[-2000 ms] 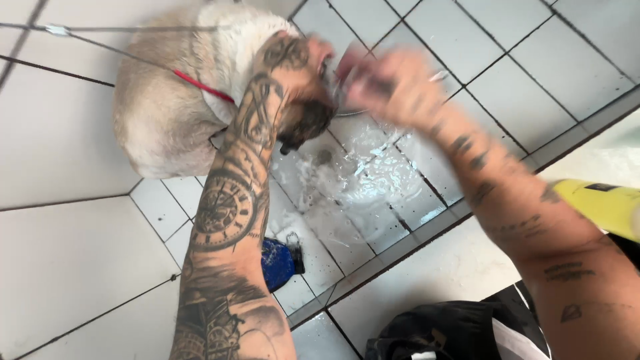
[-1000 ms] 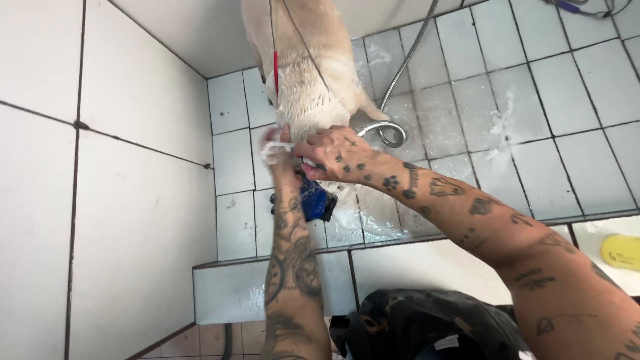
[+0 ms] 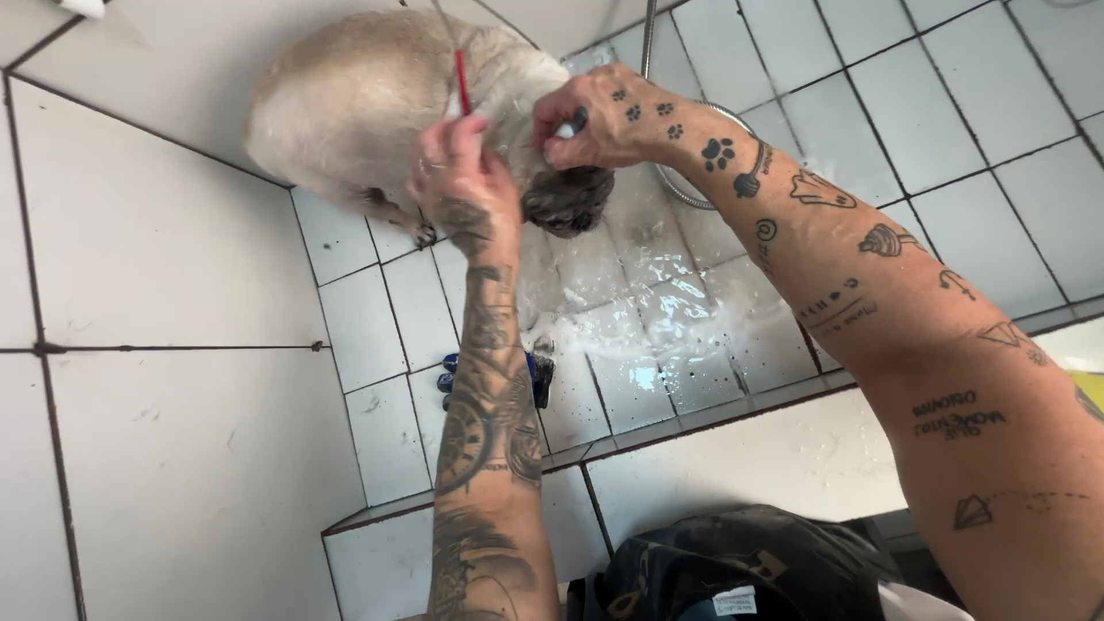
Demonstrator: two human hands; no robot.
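Observation:
A wet, light-coated dog (image 3: pixel 362 112) with a dark muzzle stands in the tiled wash basin, its head lowered toward the wet floor. My left hand (image 3: pixel 466 181) lies at the dog's neck beside a red-sleeved tether (image 3: pixel 461 82); its fingers are partly spread and blurred, and I cannot tell if they grip anything. With curled fingers, my right hand (image 3: pixel 595 116) holds a small white and dark object (image 3: pixel 572 125) against the dog's head, just above the dark muzzle. What the object is cannot be made out. A blue rubber-like glove (image 3: pixel 448 379) lies partly behind my left forearm.
A metal shower hose (image 3: pixel 686 194) loops on the tiles behind my right wrist. Soapy water (image 3: pixel 655 336) spreads over the floor. A raised tiled edge (image 3: pixel 707 423) crosses in front, with dark cloth (image 3: pixel 733 561) below it. White tiled walls (image 3: pixel 172 276) stand at the left.
The view has shifted. One second ago my hands were close together at the dog's head; now they are apart, left at the neck and right at the head. The dog's body has swung to the left.

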